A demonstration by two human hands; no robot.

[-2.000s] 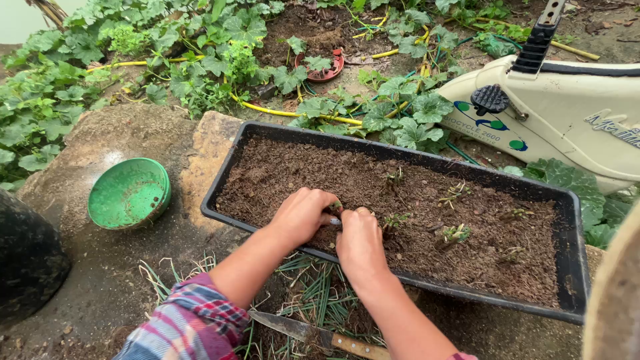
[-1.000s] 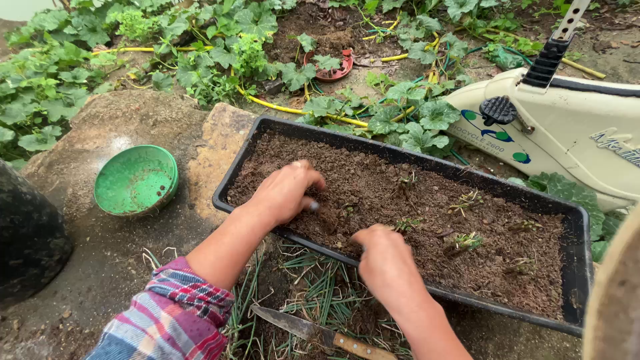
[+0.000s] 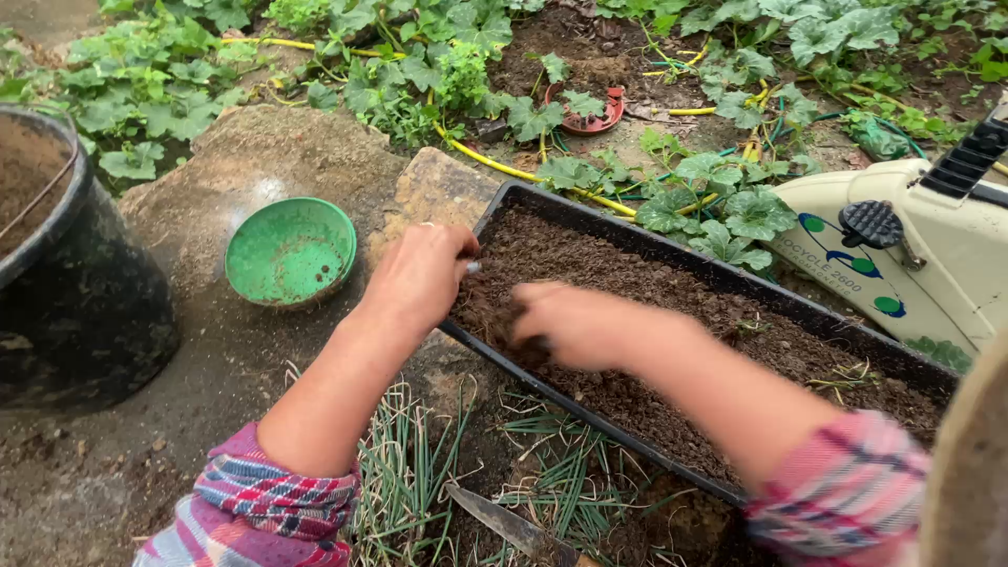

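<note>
A long black plastic planter (image 3: 606,228) filled with dark soil (image 3: 638,276) slants across the middle. Over its left end is my left hand (image 3: 421,272), with a small pale grey thing, too small to name, at its fingertips. My right hand (image 3: 575,323), blurred, has its fingers in loose soil just to the right; whether they hold something is hidden. Small green plants (image 3: 846,382) stand in the soil toward the right end. Below the planter lie cut green stems (image 3: 405,480) and a knife (image 3: 504,520) with a wooden handle.
A green bowl (image 3: 291,252) with soil bits sits on the stone left of the planter. A large black bucket (image 3: 79,307) stands at far left. Behind are leafy vines, a yellow hose (image 3: 488,161) and a red plastic ring (image 3: 598,118). A cream exercise bike (image 3: 937,252) lies at right.
Both hands have moved left along the planter to its left end; the right hand was farther right over the soil. The view has shifted left, bringing more of the bucket in.
</note>
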